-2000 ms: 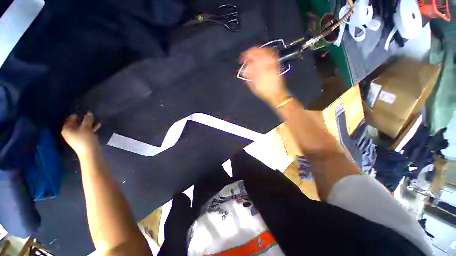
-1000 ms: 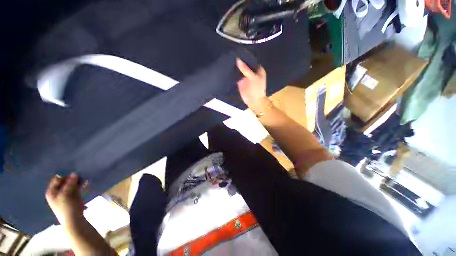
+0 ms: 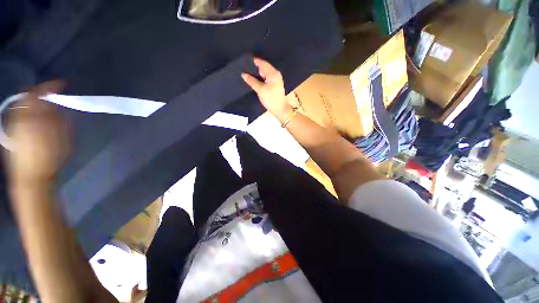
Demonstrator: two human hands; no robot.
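Observation:
A dark garment strip [image 3: 177, 105] lies diagonally on the black-covered table. It crosses over a white interfacing strip [image 3: 112, 105], which shows on both sides of it. The white strip's left end curls near my left hand. My left hand [image 3: 40, 139] is blurred at the left, over that curled end; whether its fingers grip it cannot be told. My right hand [image 3: 269, 89] is at the right end of the dark strip, thumb and fingers apart, fingertips at its end. The iron [image 3: 217, 10], pale-rimmed, is cut off by the top edge.
An open carton [image 3: 331, 106] with cut strips [image 3: 387, 121] stands right of the table edge. Another brown carton [image 3: 458, 47] with white labels is behind it. Dark cloth pieces [image 3: 449, 133] are piled at the right. The table's front edge is against my body.
My right hand left the iron and laid the dark strip across the white one with my left hand. My left hand then moved up from the dark strip's lower end to the white strip's curl.

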